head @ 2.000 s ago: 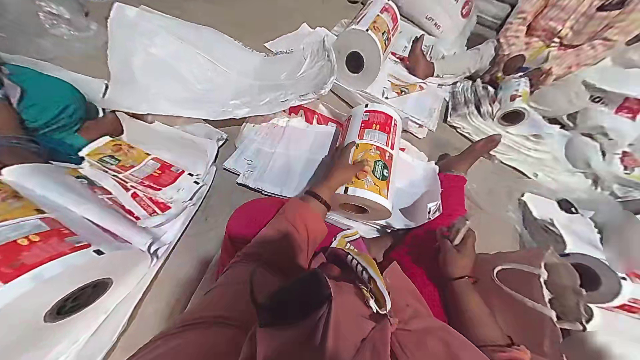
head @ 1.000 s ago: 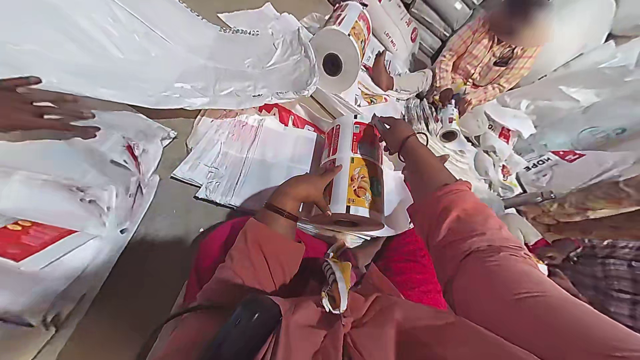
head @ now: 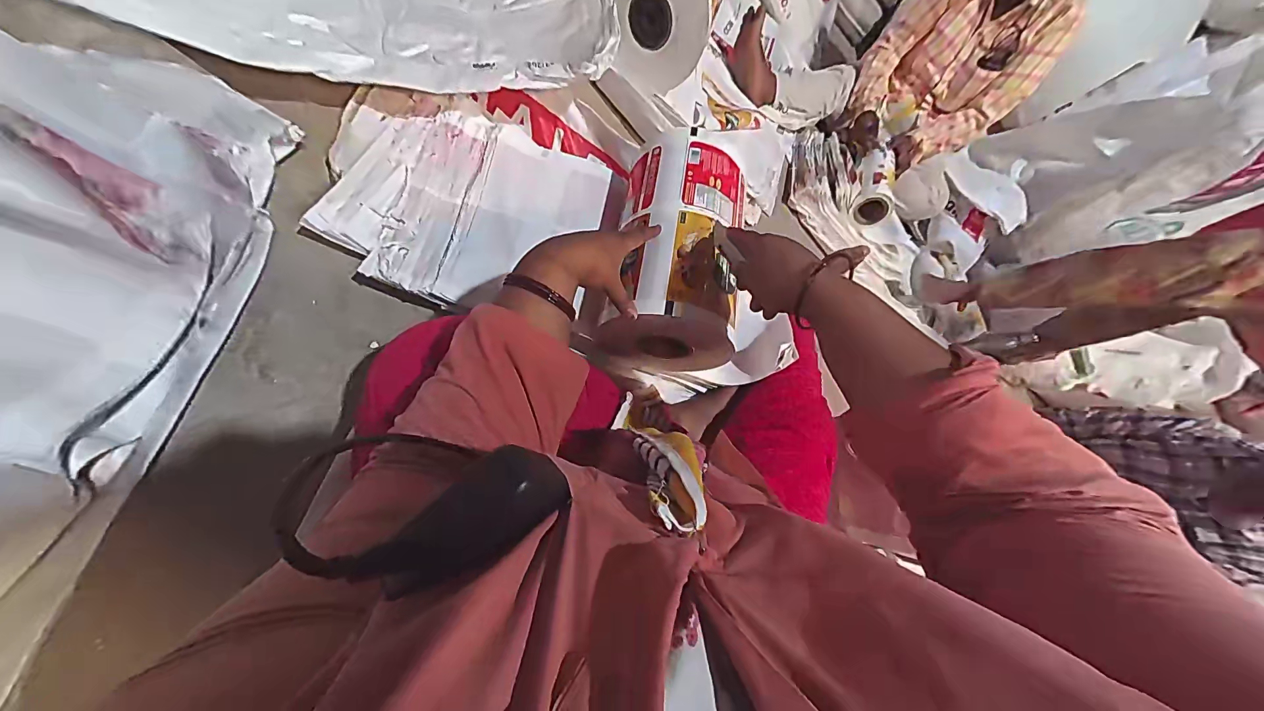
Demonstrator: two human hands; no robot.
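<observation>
A roll of printed packaging film [head: 654,267], red, yellow and white, lies in my lap with its brown cored end towards me. My left hand [head: 583,265] rests on the roll's left side, thumb and fingers spread. On its right side, my right hand [head: 775,269] has its fingers bent at the yellow print, with something thin and pale at the fingertips that is too small to name. White sheeting lies under the roll. Below it, a crumpled yellow and white printed strip [head: 673,474] hangs over my clothing.
Stacked white sheets [head: 474,207] lie left of the roll. A larger white roll [head: 652,30] stands beyond it. White plastic sheeting [head: 118,257] covers the far left. At upper right, a person in a checked shirt [head: 973,69] sits near a small roll [head: 874,202]; another person's arm [head: 1116,276] reaches in from the right.
My right hand, low at the right two seconds ago, has moved up to the roll's right side. It was nearer the roll's top a second ago. The view has shifted.
</observation>
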